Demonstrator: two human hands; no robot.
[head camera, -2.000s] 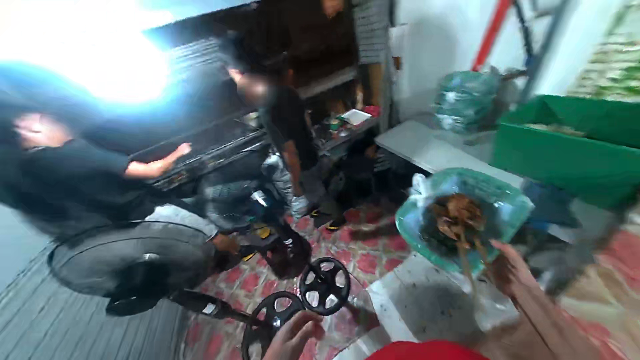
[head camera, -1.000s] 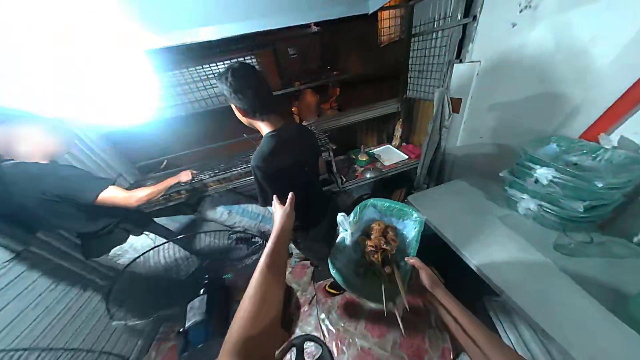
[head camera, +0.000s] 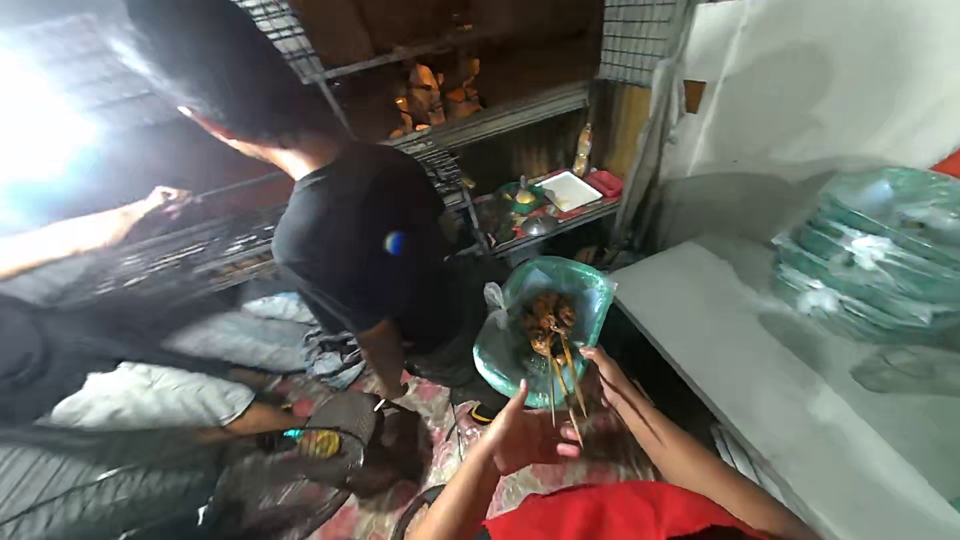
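Note:
A green plastic basin lined with a clear plastic bag (head camera: 499, 360) is held out ahead of me, its bag knotted at the left rim. Several skewers of browned meat (head camera: 549, 319) lie in it, their bamboo sticks (head camera: 570, 375) poking over the near rim. My right hand (head camera: 611, 379) grips the basin's right rim. Just below the near rim, beside the stick ends, is my left hand (head camera: 529, 439), its palm turned up and fingers spread; I cannot tell if it touches the basin.
A person in a black shirt (head camera: 360, 232) stands close at left, before a long grill (head camera: 240, 255). Another person's arm (head camera: 90, 232) reaches over it. A pale counter (head camera: 720, 330) bears stacked bag-wrapped green basins (head camera: 877, 255). A fan (head camera: 150, 480) stands lower left. A white tray (head camera: 570, 191) sits on a shelf.
My left hand was raised left of the basin a second ago; it is now low, just under the near rim. My right hand has kept hold of the basin.

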